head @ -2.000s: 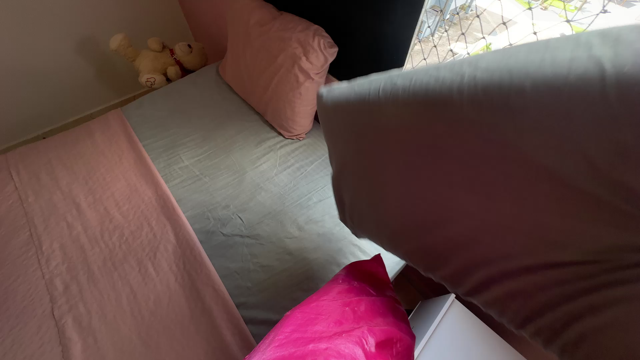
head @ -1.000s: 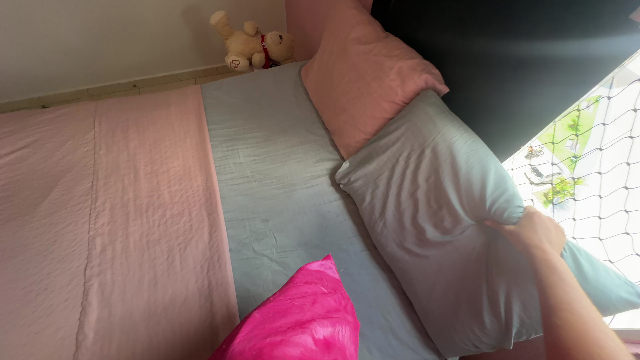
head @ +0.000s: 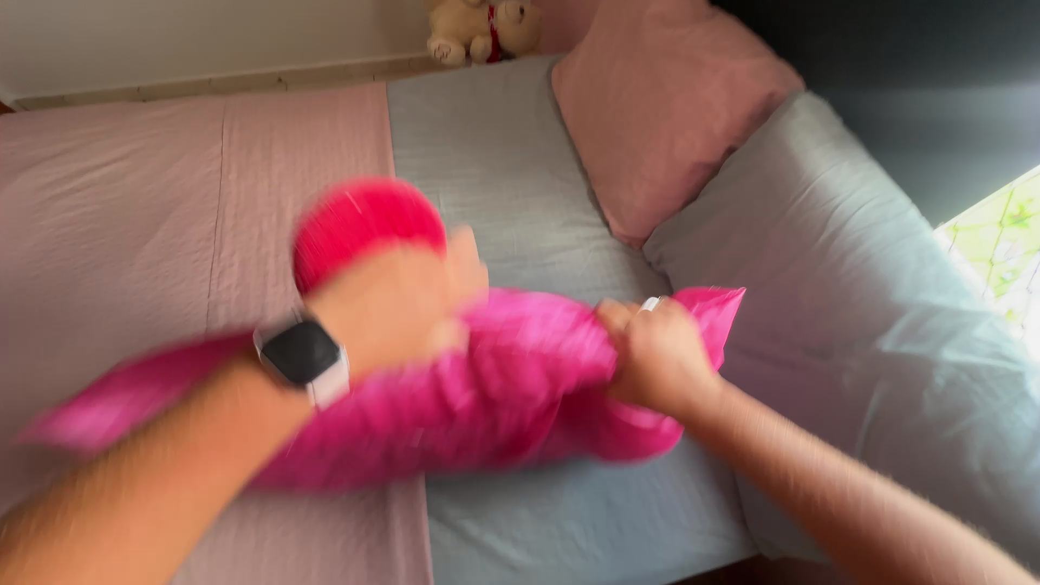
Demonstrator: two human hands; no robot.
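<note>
A bright pink satin-like pillow (head: 504,390) is up over the bed, blurred by motion. My right hand (head: 662,349), with a ring on one finger, grips its right end, where one corner sticks out past the fist. My left hand (head: 398,301), below a wrist with a smartwatch (head: 301,353), is over the pillow's upper edge; blur hides whether its fingers grip the cloth. Just behind the left hand shows a round red object (head: 366,223), partly covered by that hand; its kind is unclear.
A pink blanket (head: 106,219) is spread on the left of the grey bed sheet (head: 479,162). A pink pillow (head: 666,106) and a grey pillow (head: 853,325) lean at the dark headboard (head: 886,57). A teddy bear (head: 467,28) sits by the wall. Netting (head: 1003,244) covers a window at right.
My right hand has let go of the grey pillow, which now leans by the headboard, and holds the bright pink pillow. My left hand and the round red object have come into view.
</note>
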